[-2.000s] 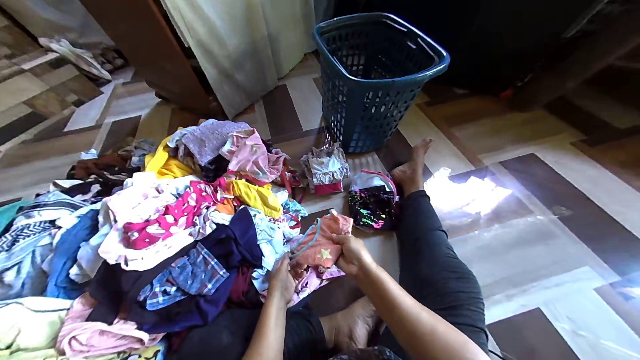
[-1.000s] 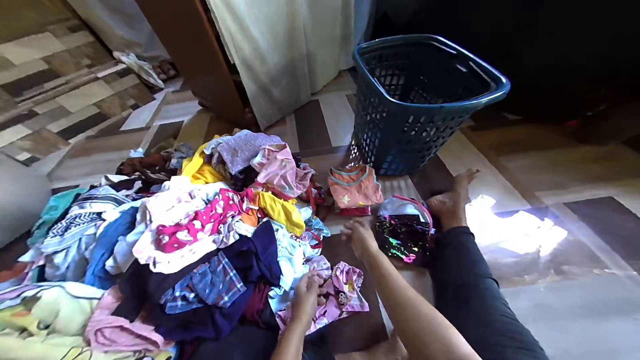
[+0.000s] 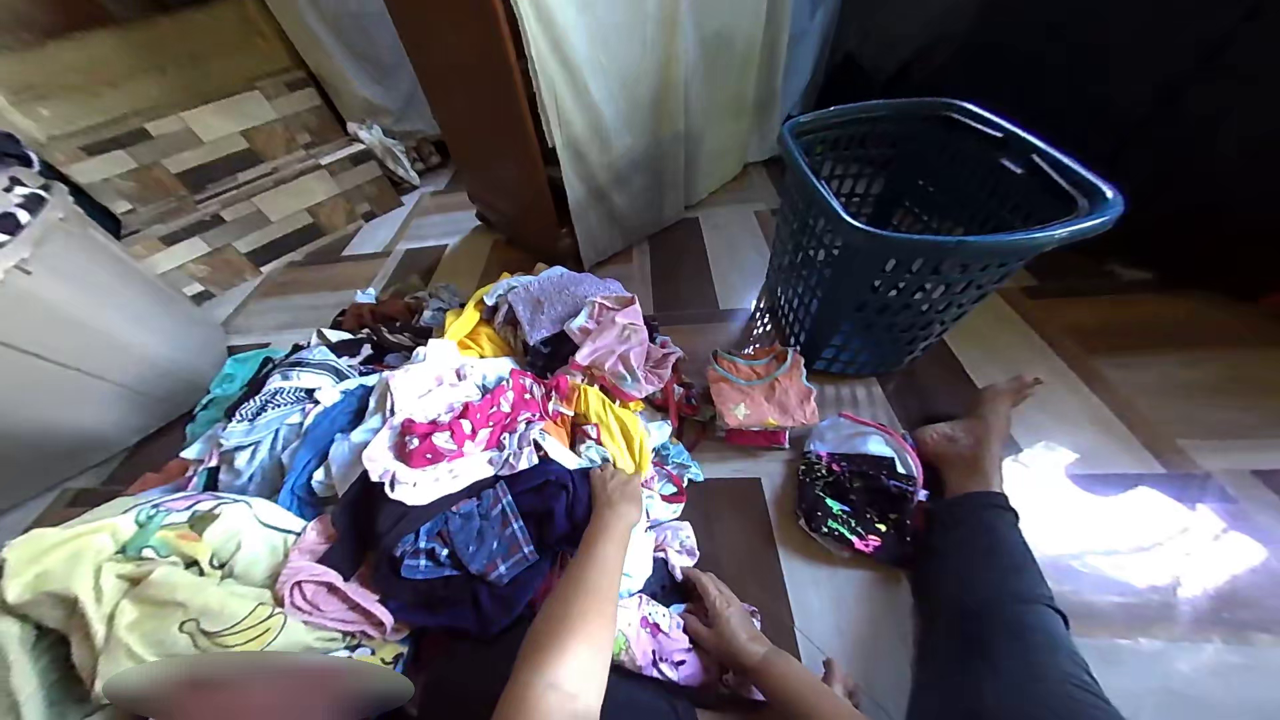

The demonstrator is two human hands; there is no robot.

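My left hand (image 3: pixel 615 495) reaches into the clothes pile, at the lower end of a yellow garment (image 3: pixel 612 428); its fingertips are partly hidden, so its grip is unclear. My right hand (image 3: pixel 722 620) lies with fingers apart on a pink printed garment (image 3: pixel 655 640) at the pile's near right edge. Left of my left forearm are a navy garment (image 3: pixel 440 585) and a blue plaid cloth (image 3: pixel 470 535). A folded orange shirt with a star (image 3: pixel 762 390) rests on a red folded item (image 3: pixel 757 438). Beside it lies a black folded item with bright splashes (image 3: pixel 855 505).
A dark plastic laundry basket (image 3: pixel 890 300) stands behind the folded clothes. The wearer's outstretched leg (image 3: pixel 985 610) borders them on the right. A yellow cloth with a banana print (image 3: pixel 170 580) lies at near left, a pale container (image 3: pixel 90 330) at far left. A curtain (image 3: pixel 650 130) hangs behind the pile.
The orange shirt, in both hands two seconds ago, now lies folded on the stack. My left hand has moved from the pink printed garment farther up the pile; my right hand has moved from near the stack to that garment.
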